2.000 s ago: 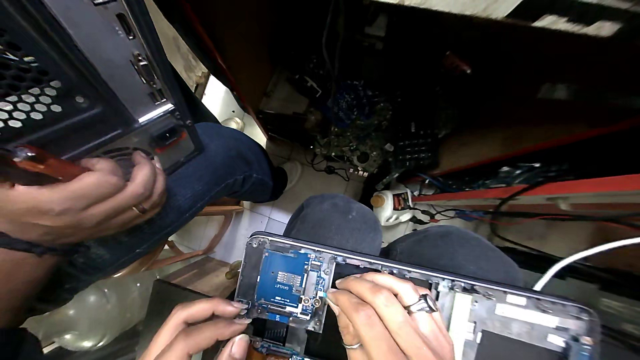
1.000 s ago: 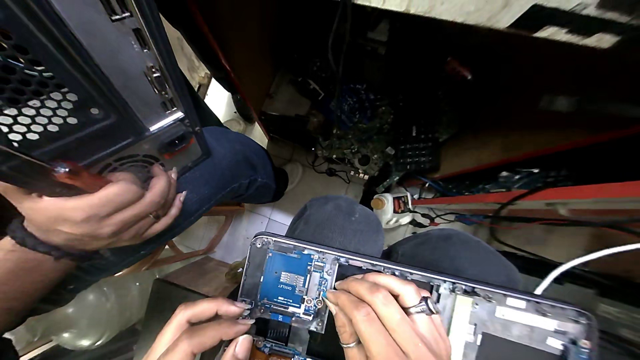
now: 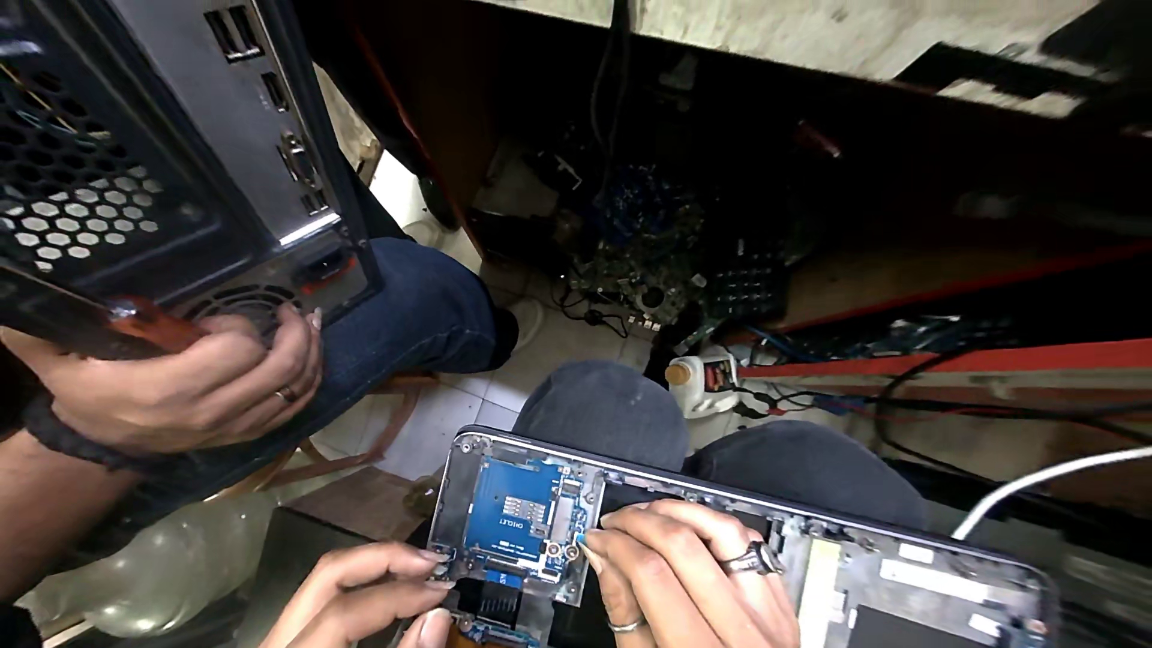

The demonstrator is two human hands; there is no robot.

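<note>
An opened tablet-like device (image 3: 864,513) with its inner side up lies across the bottom, over my lap. A small blue circuit board (image 3: 517,508) sits in its left end, with a dark ribbon cable (image 3: 495,605) below. My left hand (image 3: 369,589) touches the device's lower left edge with its fingertips, thumb apart. My right hand (image 3: 688,571), with rings, has thumb and fingertips pinched at the board's right edge; a tiny blue bit shows there, but what it is cannot be told.
At left a co-worker's hand (image 3: 198,378) holds a red-handled screwdriver (image 3: 153,324) by a black computer case (image 3: 207,135). Circuit boards (image 3: 639,270) and cables lie under the bench. A white plastic bottle (image 3: 697,387) stands beyond my knees. A white cable (image 3: 1035,481) runs at right.
The co-worker's hand and screwdriver have shifted slightly at the computer case, which has moved a little too. Both my hands stay at nearly the same places on the device.
</note>
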